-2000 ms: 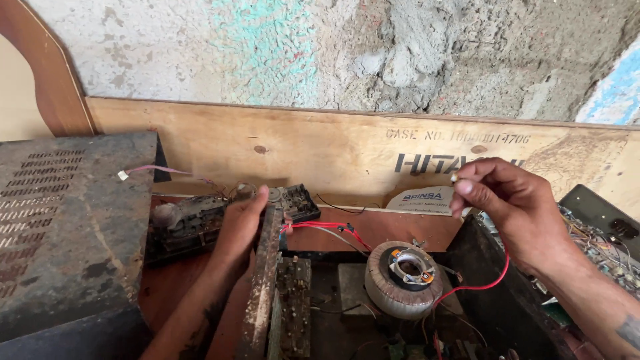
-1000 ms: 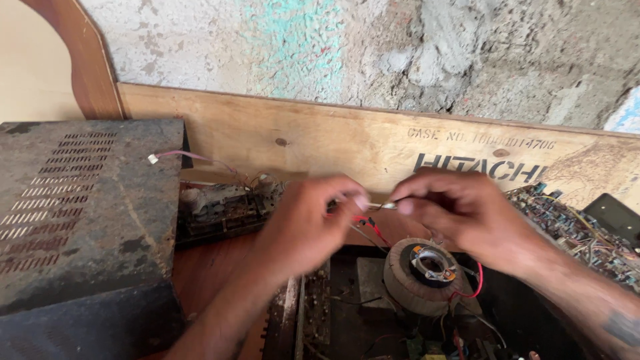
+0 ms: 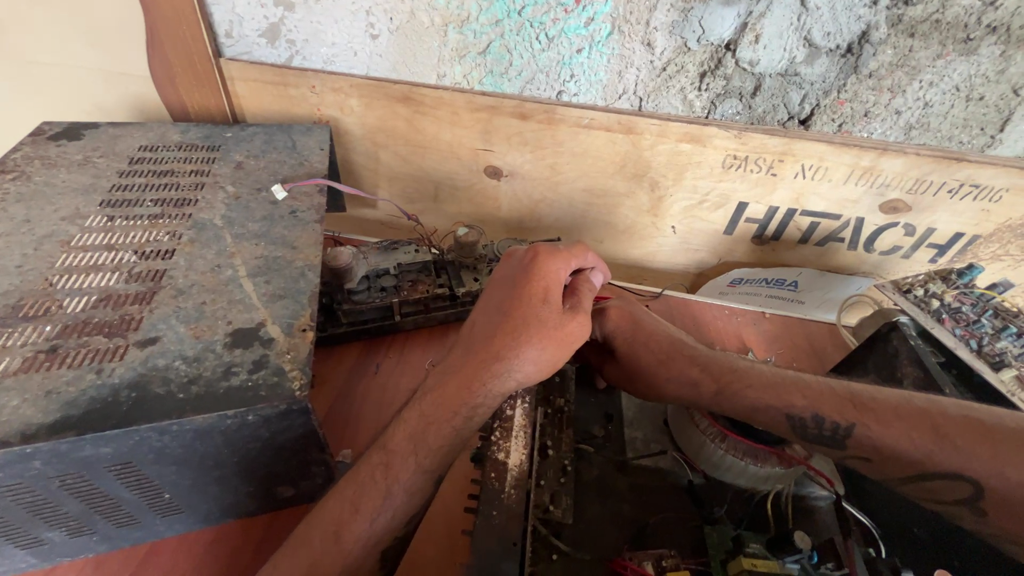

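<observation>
My left hand (image 3: pixel 544 308) and my right hand (image 3: pixel 632 344) meet above the back left part of an opened metal chassis (image 3: pixel 512 480). The left thumb and forefinger pinch together, and a bit of red wire (image 3: pixel 602 298) shows between the two hands. What the right fingers hold is hidden behind the left hand and in shadow. Under my right forearm sits a toroidal transformer (image 3: pixel 744 456), with a red wire running across it. A rusty circuit board strip (image 3: pixel 554 448) lines the left side of the chassis.
A rusty vented metal cover (image 3: pixel 272 272) stands at left, a white connector (image 3: pixel 279 191) on a thin cable lying over it. Behind my left hand lies a tape deck mechanism (image 3: pixel 400 288). A circuit board (image 3: pixel 968 320) is at right, and a wooden board (image 3: pixel 560 184) runs along the back.
My left hand has left the chassis edge and joined my right hand, which has come down and left. Both hands are now lower, close over the chassis.
</observation>
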